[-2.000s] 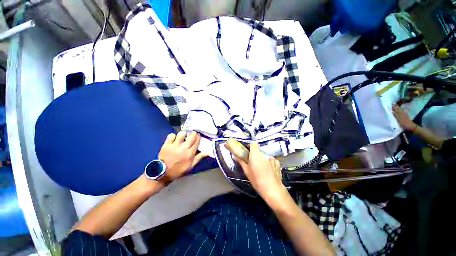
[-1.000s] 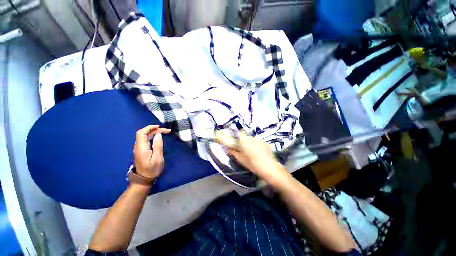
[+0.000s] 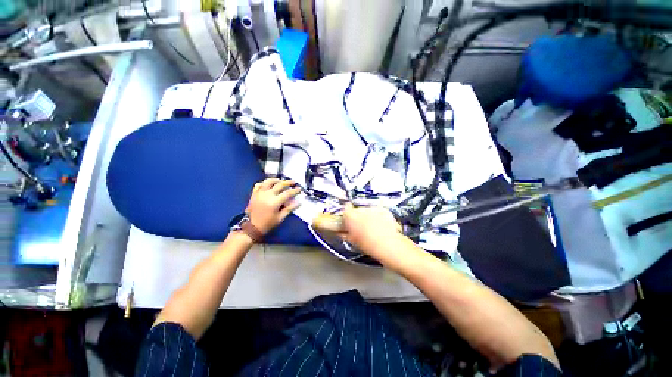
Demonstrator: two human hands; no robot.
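Observation:
The checked garment (image 3: 317, 110) lies mostly white side up on the white table, its checked edges showing at left and right. The navy pressing board (image 3: 180, 177) is left of it, partly under its near left end. My right hand (image 3: 368, 227) is closed on the tan handle of the steam iron (image 3: 326, 222). The iron's plate is mostly hidden under my hand and the garment. My left hand (image 3: 273, 202) lies palm down, fingers on the garment's edge at the board's right end; whether it grips cloth cannot be told.
A dark cloth pad (image 3: 508, 243) lies at the table's right. Black hoses rise from the iron across the garment. A blue narrow block (image 3: 292, 53) stands behind the table. Black and yellow strips (image 3: 641, 190) lie on the neighbouring white table. A blue rounded shape (image 3: 578, 70) is at the back right.
My left hand, lifted over the board one second ago, is now down at the garment's edge. My right hand still holds the iron. The view has shifted, and the hose now crosses the garment.

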